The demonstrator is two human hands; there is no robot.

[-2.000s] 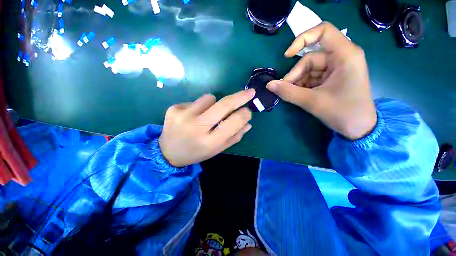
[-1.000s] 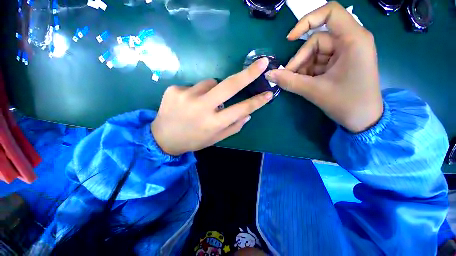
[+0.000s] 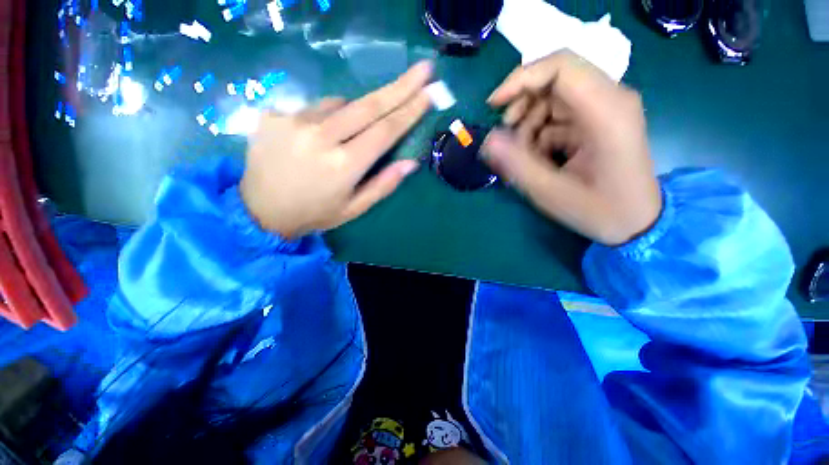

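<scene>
A round glossy black watch head (image 3: 465, 165) lies on the green mat between my hands. A small orange-and-white tab (image 3: 461, 133) shows at its far edge. My left hand (image 3: 332, 154) is left of the watch head, with a small white tab (image 3: 440, 94) at its index and middle fingertips, clear of the mat as far as I can tell. My right hand (image 3: 577, 150) is blurred at the right of the watch head, its thumb and index finger apart, nothing visible in it. A white cloth (image 3: 573, 34) lies beyond my right hand.
Other black watch heads stand at the far side (image 3: 462, 20) and far right (image 3: 733, 32), with one at the right edge (image 3: 819, 277). Blue-and-white tabbed films (image 3: 168, 78) lie scattered at left amid glare. A red crate (image 3: 32, 218) is at the left edge.
My left hand has moved left and away from the watch head, with a white tab at its fingertips. My right thumb has come off the tab, and an orange-and-white tab now shows.
</scene>
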